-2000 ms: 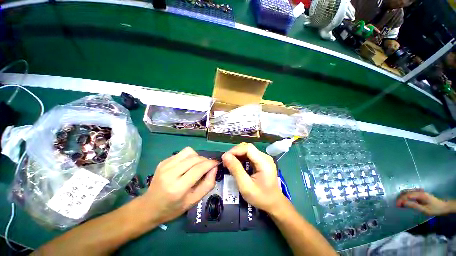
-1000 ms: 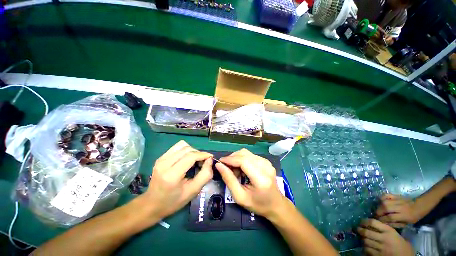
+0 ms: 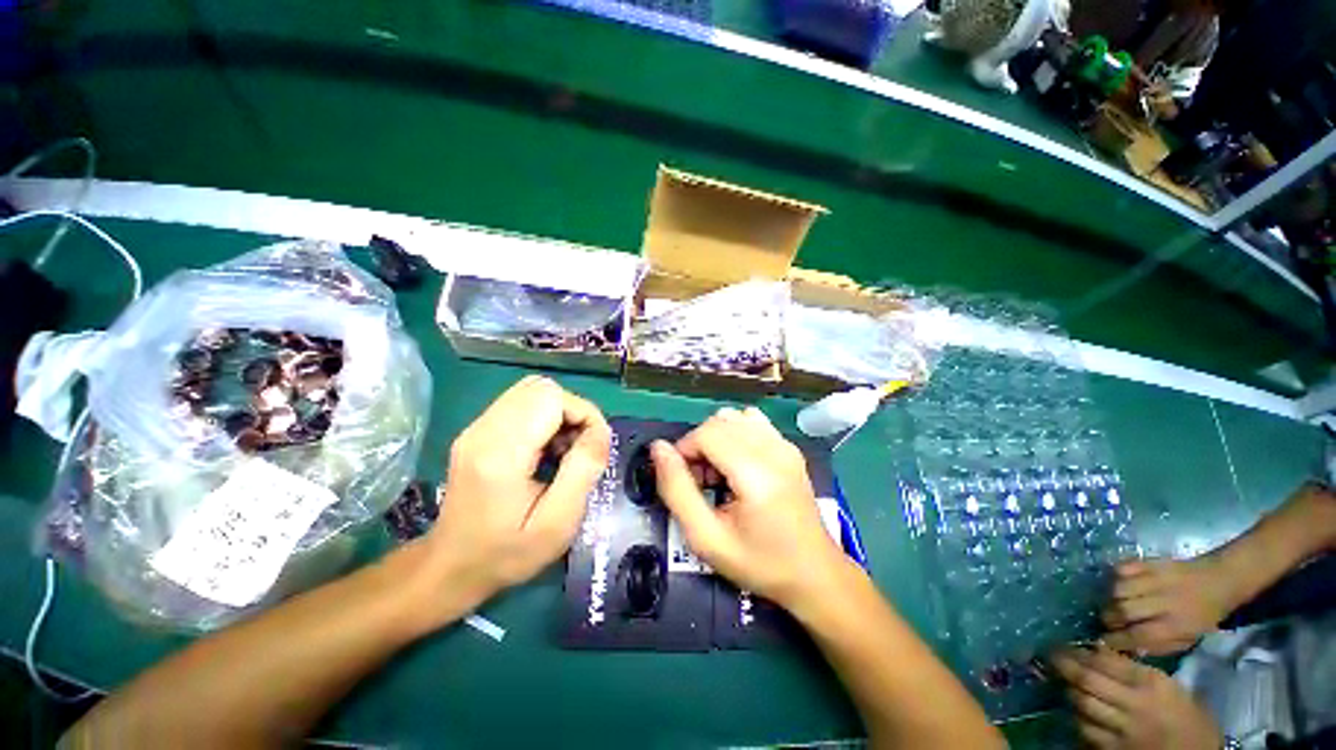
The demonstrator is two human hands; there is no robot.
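The left black fixture (image 3: 677, 623) and the right one (image 3: 730, 633) lie side by side on the green bench. A dark shiny housing (image 3: 643, 580) sits in the left fixture's lower recess. Another dark ring-shaped part (image 3: 639, 472) shows at its upper recess. My right hand (image 3: 750, 506) has its thumb and fingertips at that recess's right edge; the curled fingers hide any hold. My left hand (image 3: 516, 481) is curled at the fixture's upper left edge; a dark area shows between its fingers, and whether it is a part is unclear. Blue cutter handles (image 3: 851, 539) show right of the fixtures.
A bag of housings (image 3: 242, 535) stands left, loose dark parts (image 3: 412, 513) beside it. Parts boxes (image 3: 703, 378) and a white bottle (image 3: 838, 412) are behind the fixtures. A clear blister tray (image 3: 1011, 564) lies right, another person's hands (image 3: 1158, 604) at its corner. A white strip (image 3: 484, 627) lies in front.
My hands were together above the upper recess and have moved apart, uncovering it. The other person's second hand has come to the tray. The view has shifted slightly.
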